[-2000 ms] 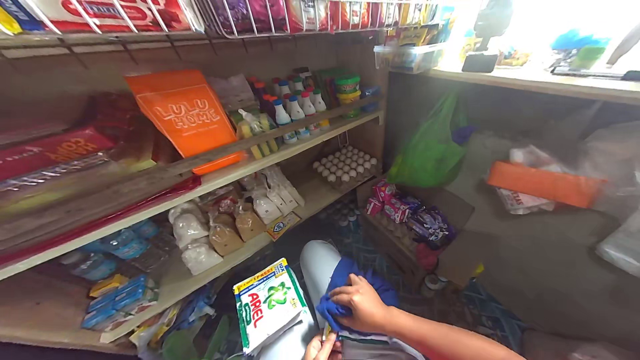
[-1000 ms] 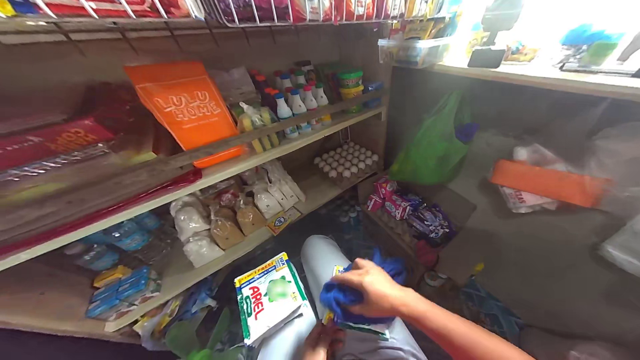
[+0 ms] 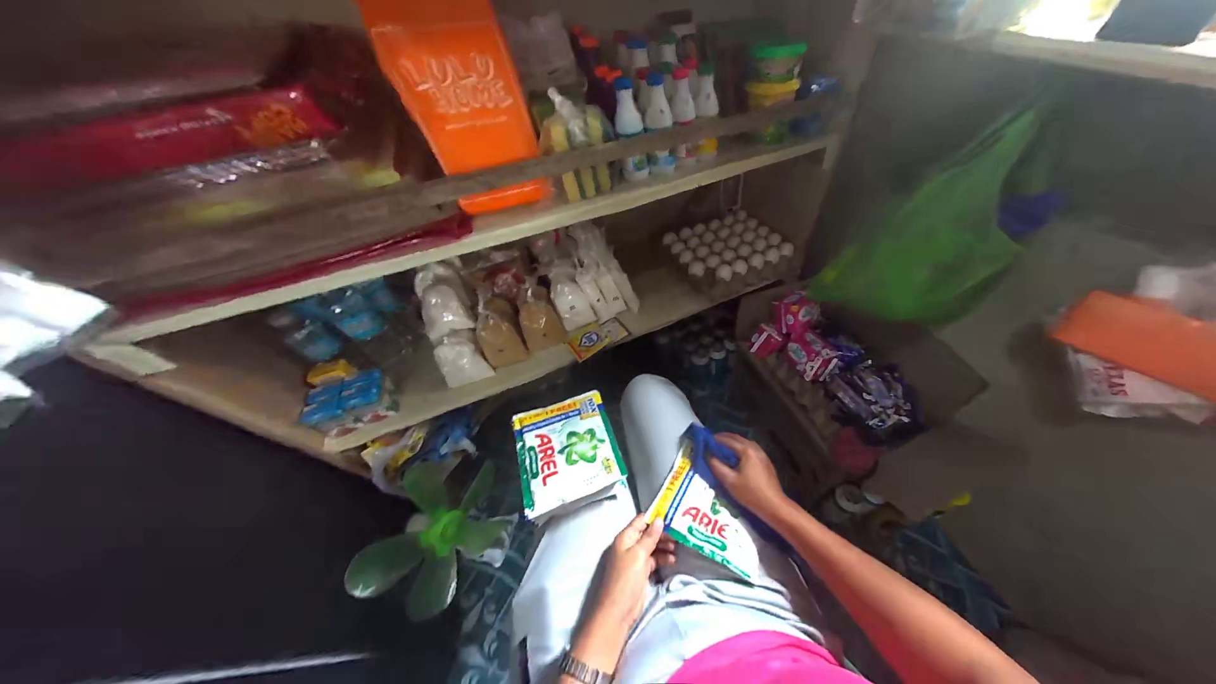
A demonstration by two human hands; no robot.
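Note:
My left hand (image 3: 629, 560) grips the lower left edge of an Ariel detergent packet (image 3: 705, 521), which lies tilted over my right thigh. A dark blue cloth (image 3: 705, 451) is bunched in my right hand (image 3: 752, 478) and touches the packet's upper right part, hiding some of it. On my other thigh, left of both hands, rests a stack of Ariel packets (image 3: 568, 454), its top one face up.
Wooden shelves (image 3: 665, 309) in front hold bagged powders (image 3: 499, 328), a tray of eggs (image 3: 730, 249) and bottles (image 3: 655, 104). A cardboard box of small packets (image 3: 807, 380) stands right of my knees. A plastic flower-shaped object (image 3: 442, 534) is at the left, a green bag (image 3: 921, 247) at the right.
The packet in my left hand now shows its printed front, which my right hand and the cloth mostly covered before. The view has shifted down and to the left.

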